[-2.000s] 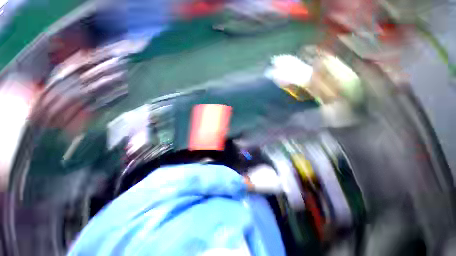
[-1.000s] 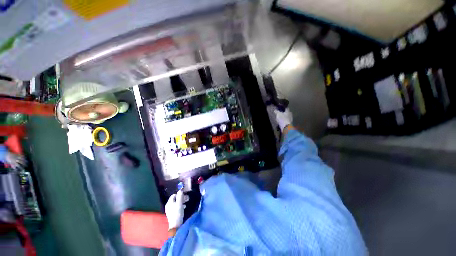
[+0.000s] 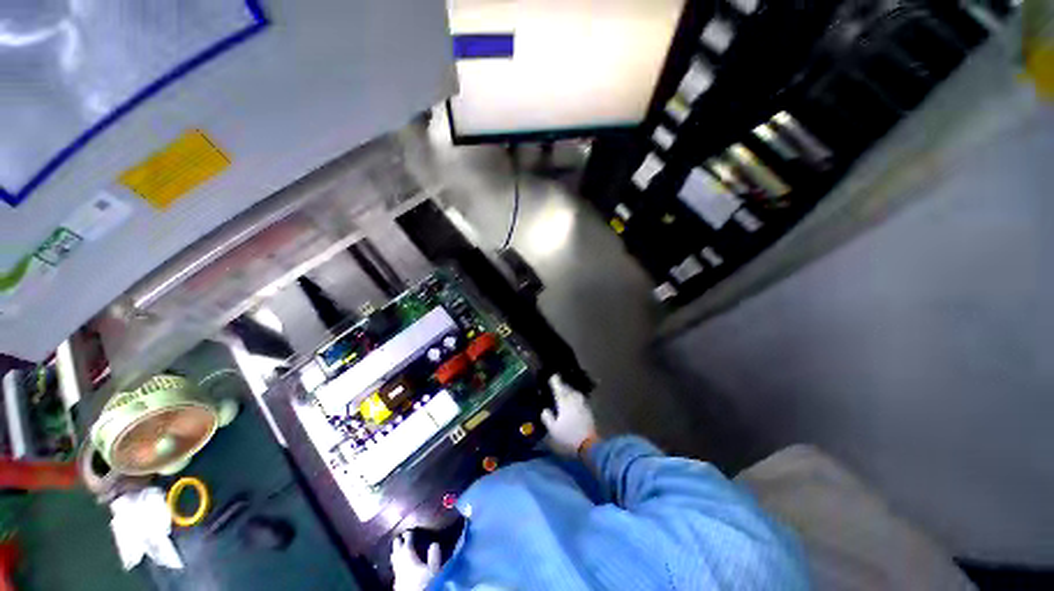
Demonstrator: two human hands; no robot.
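Observation:
The green power supply board (image 3: 474, 386), with pale heatsink bars, red-orange coils and a yellow transformer, lies in the black bed of the test fixture (image 3: 347, 526), under its raised grey-white press head (image 3: 335, 81). My left hand (image 3: 413, 562), in a white glove, is at the fixture's near left corner, thumb and finger apart, partly cut off by the lower edge. My right hand (image 3: 568, 418), also white-gloved, rests at the near right corner; its fingertips are small and unclear. Coloured push buttons (image 3: 490, 464) line the front edge between my hands.
A fan (image 3: 160, 429), yellow tape roll (image 3: 187, 501) and crumpled white cloth (image 3: 143, 529) lie on the green bench at left. A small black handheld (image 3: 520, 271) with a cord is beside the fixture. A bright monitor (image 3: 566, 69) and black equipment rack (image 3: 740, 162) stand beyond.
The view has turned and shifted. My right hand has moved from beside the black handheld to the fixture's near right corner. My left hand stays near the front left corner.

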